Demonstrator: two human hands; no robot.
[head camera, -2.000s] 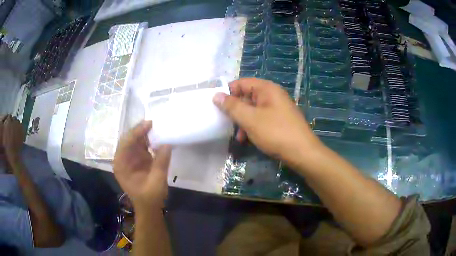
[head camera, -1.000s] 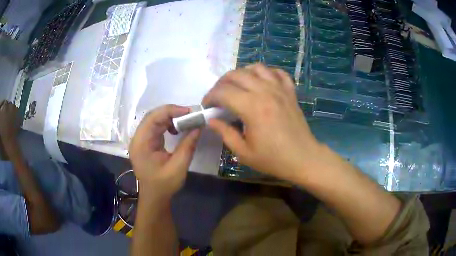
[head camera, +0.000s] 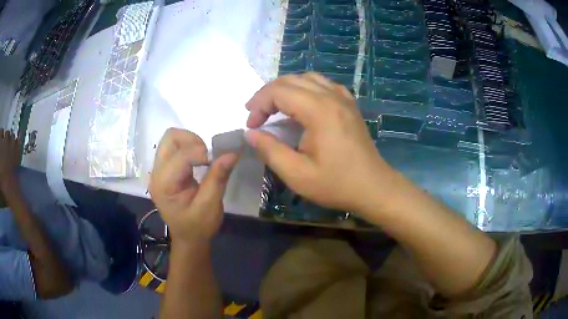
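Observation:
My left hand pinches the left end of a grey adhesive square between thumb and fingers. My right hand closes over the release liner at the square's right side, with thumb and index fingertip at its edge. Most of the liner is hidden in the right hand. Whether the square is still stuck to the liner cannot be told. The clear blister tray lies beyond and right, with dense black modules in its right columns. One grey square shows at the end of a module row.
A bright white sheet lies behind my hands. A long shiny gridded strip and a curled liner lie left. Crumpled white paper is at the far right. Another person's arm is at the left edge.
The wide liner sheet held in both hands is now bunched in my right hand, and the grey square shows between my fingertips. The view has shifted slightly.

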